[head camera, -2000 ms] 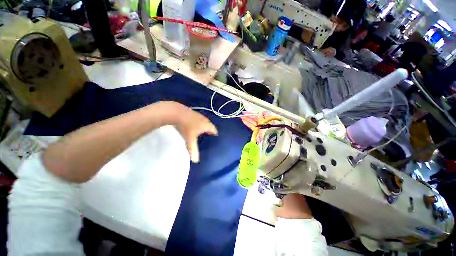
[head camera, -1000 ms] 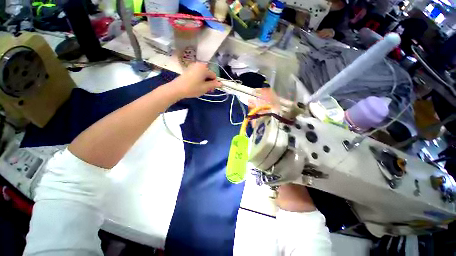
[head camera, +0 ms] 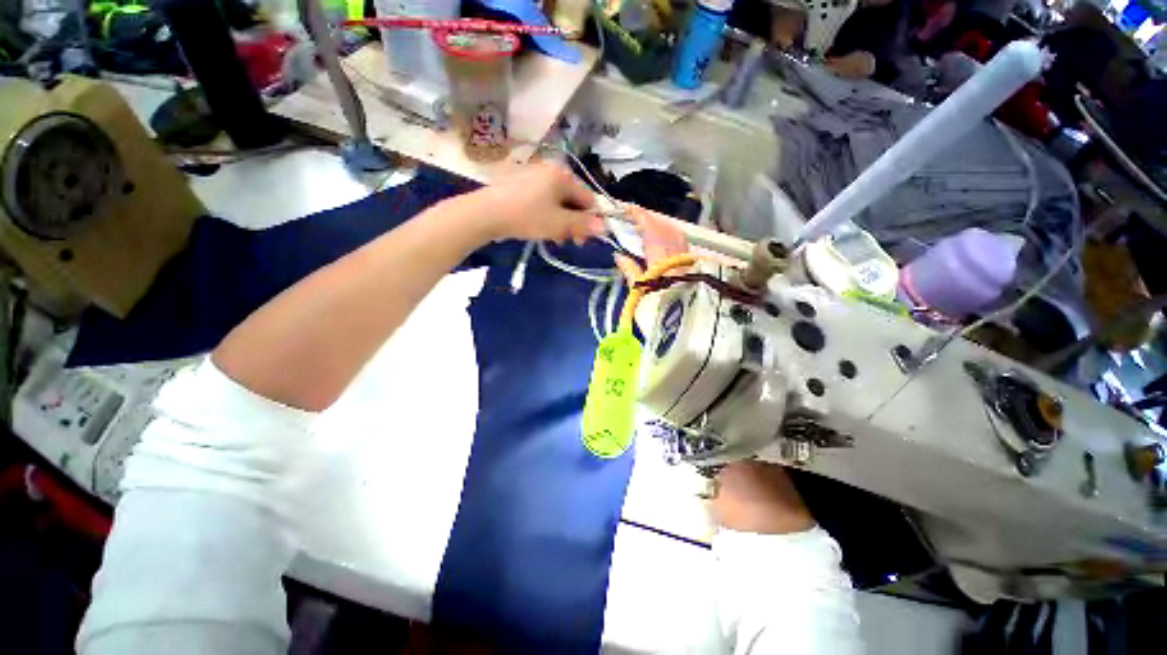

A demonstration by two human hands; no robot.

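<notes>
My left hand [head camera: 553, 205] is closed on a thin white cable [head camera: 602, 305] beyond the needle end of the sewing machine [head camera: 883, 384]. Loops of the cable and its small plug hang over the navy panel. My right hand [head camera: 657, 239] is close beside the left one, partly hidden behind the machine head; its grip cannot be made out. The navy panel [head camera: 531, 512] lies on the white table [head camera: 384, 512], running left and down to the front edge. A yellow-green tag [head camera: 613, 394] hangs from an orange band at the needle end.
A cream-yellow neighbouring machine [head camera: 96, 192] stands at left. A lidded cup [head camera: 481, 102] and a blue bottle [head camera: 701, 45] stand at the back. A white tube [head camera: 921, 141] rises above the needle end, with a lilac thread cone [head camera: 966, 271] behind. Grey cloth lies beyond.
My left hand has left the navy panel for the cable beyond the machine head. My right hand now shows beside it. The cable's loose end, over the white table one second ago, is now near the hands.
</notes>
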